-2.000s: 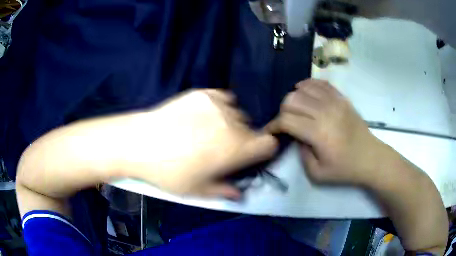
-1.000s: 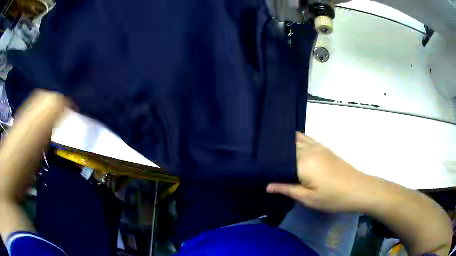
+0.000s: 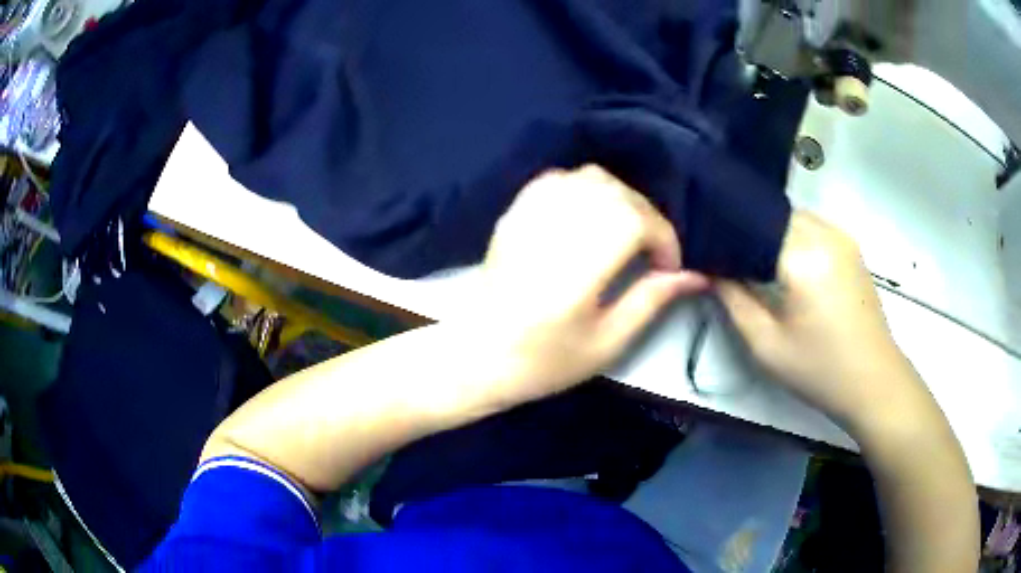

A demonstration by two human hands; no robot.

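A large dark navy garment piece (image 3: 448, 123) lies over the white table, its right end under the machine head. My left hand (image 3: 593, 269) and my right hand (image 3: 812, 297) both hold the near edge of the cloth at the right, fingertips close together. The cloth hides parts of the fingers of both hands. A thin dark cord or thread (image 3: 696, 356) hangs in a curve below the fingertips. The presser foot area (image 3: 767, 78) is at the top right, dark and hard to make out.
The grey machine head (image 3: 940, 45) is at top right, with a cream knob (image 3: 851, 94) and a round metal plate (image 3: 808, 152). The white table edge (image 3: 336, 269) curves near me. A yellow frame (image 3: 235, 280) and more navy cloth (image 3: 134, 414) lie below left.
My left hand has come from the far left to the cloth edge beside my right hand. The near edge of the cloth has moved up and away from me, baring more of the table.
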